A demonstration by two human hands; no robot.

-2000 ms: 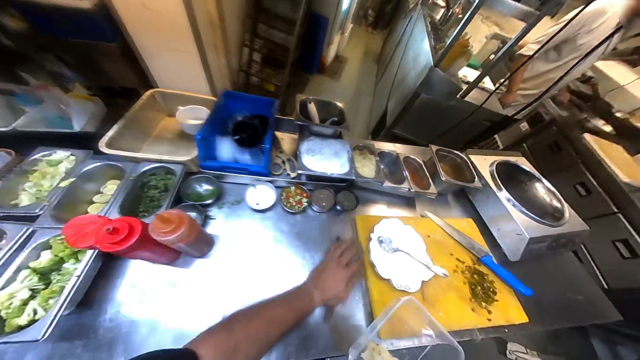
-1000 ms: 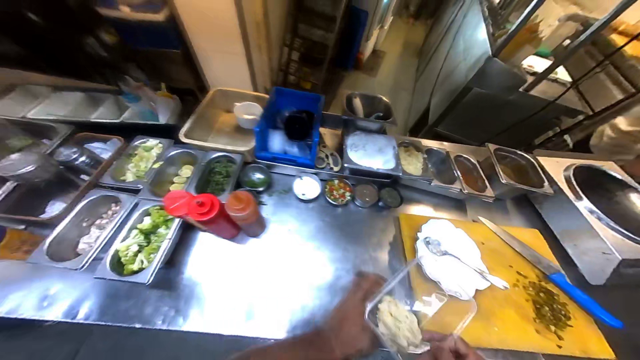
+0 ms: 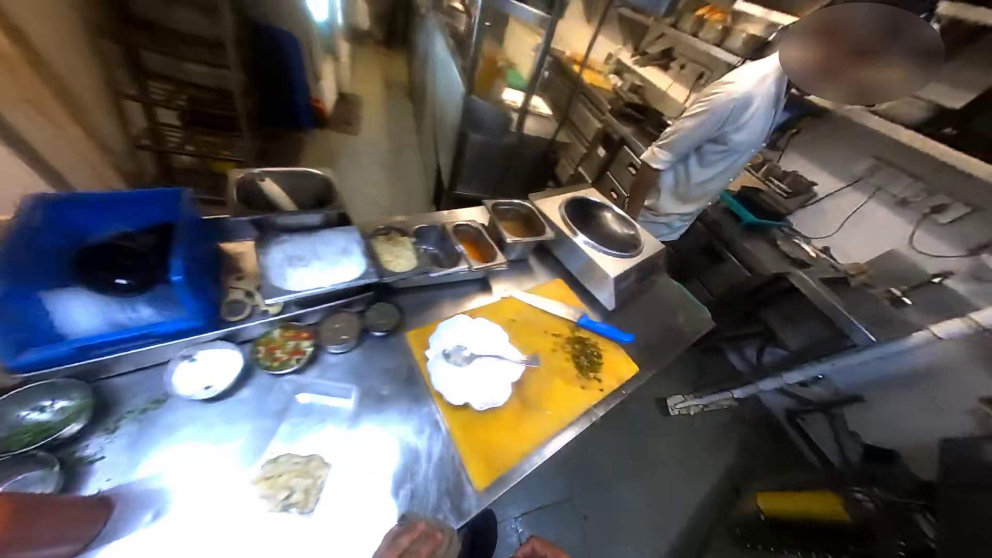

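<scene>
At the bottom edge my left hand [image 3: 418,538] shows near the steel counter's front edge, blurred, its grip unclear. Only a small part of my right hand [image 3: 540,548] shows, to the right of it. A clear plastic container [image 3: 316,422] with pale food pieces [image 3: 293,482] rests on the counter. On the yellow cutting board [image 3: 496,453] are a white scalloped plate [image 3: 474,387] with a metal spoon [image 3: 496,357] on it, a knife with a blue handle [image 3: 606,328] and chopped green pieces [image 3: 583,355].
Behind the board stand steel pans of sauces [image 3: 474,242] and a steel unit with a round bowl [image 3: 601,225]. A blue crate [image 3: 186,263] and small bowls, one with chopped vegetables [image 3: 284,347], are at the left. Another person [image 3: 717,132] stands across the kitchen.
The clear container, between my hands a second ago, now rests on the counter left of the board. Both hands are away from it, at the bottom edge. The view has swung right.
</scene>
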